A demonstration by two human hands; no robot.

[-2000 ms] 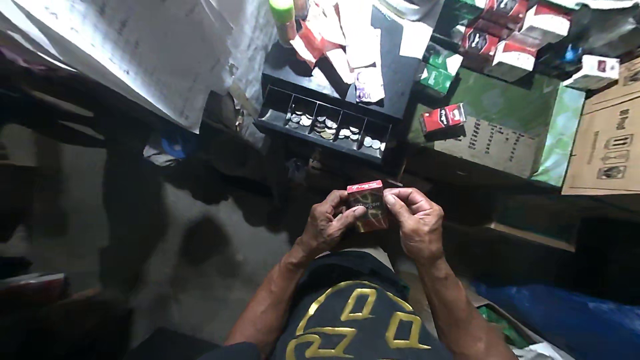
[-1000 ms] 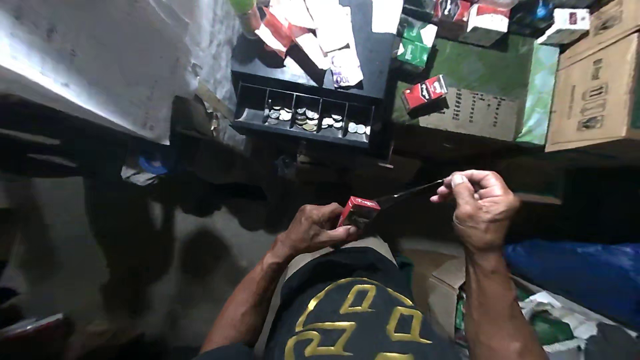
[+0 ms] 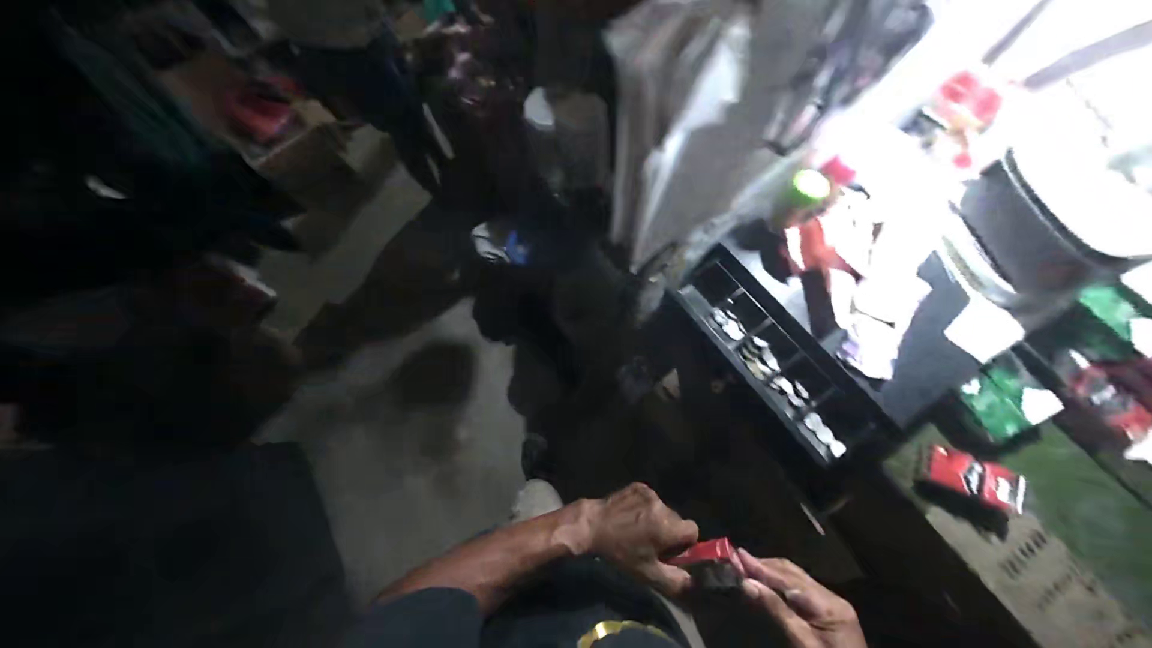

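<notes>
A small red and dark pack [image 3: 713, 562], which looks like a cigarette pack, is held low in front of my body. My left hand [image 3: 637, 537] grips its left side between thumb and fingers. At its right side are the fingers of my right hand [image 3: 796, 598], bent and touching the pack. Whether the lid is raised cannot be told through the blur. Another red pack [image 3: 975, 479] lies on a green and brown box at the right. Up and right of my hands is a black cash tray [image 3: 783, 360] with coins in its compartments.
Papers [image 3: 864, 306] and a bright green-topped item [image 3: 811, 185] are on the dark counter behind the tray. Green packs [image 3: 997, 400] are at the right. Grey floor [image 3: 405, 504] shows at the left, with a cardboard box [image 3: 310, 157] farther back.
My right hand, which was drawing a thin strip away from the pack a second ago, is back at the pack. The strip no longer shows. The view has swung left and tilted.
</notes>
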